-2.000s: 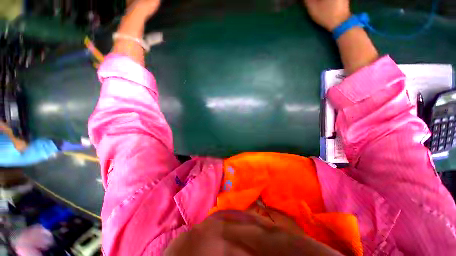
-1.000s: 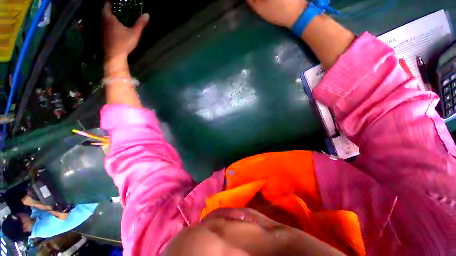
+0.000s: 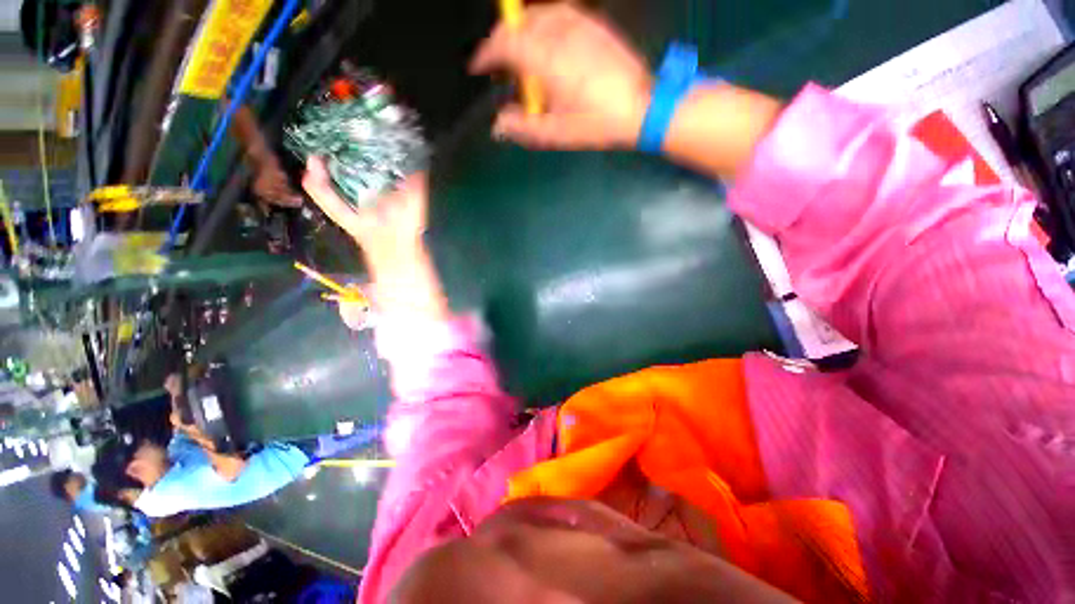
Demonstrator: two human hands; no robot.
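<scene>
My left hand (image 3: 375,218) holds a green circuit board (image 3: 363,144) by its near edge, above the far left of the bench. The board is motion-blurred, with a red spot at its far edge. My right hand (image 3: 578,80), with a blue strap on the wrist, is to the right of the board and apart from it. Its fingers hold a yellow pencil-like tool (image 3: 522,53), partly cut off by the top edge.
A clipboard with papers (image 3: 943,73), a red-orange card (image 3: 957,146) and a dark calculator (image 3: 1053,112) lie at the right. A cup with yellow sticks (image 3: 353,309) stands left of my left forearm. People in light blue (image 3: 230,478) are at the lower left.
My left hand now holds a circuit board and has come nearer and to the right. My right hand has moved left and down, showing the yellow tool. The view has turned.
</scene>
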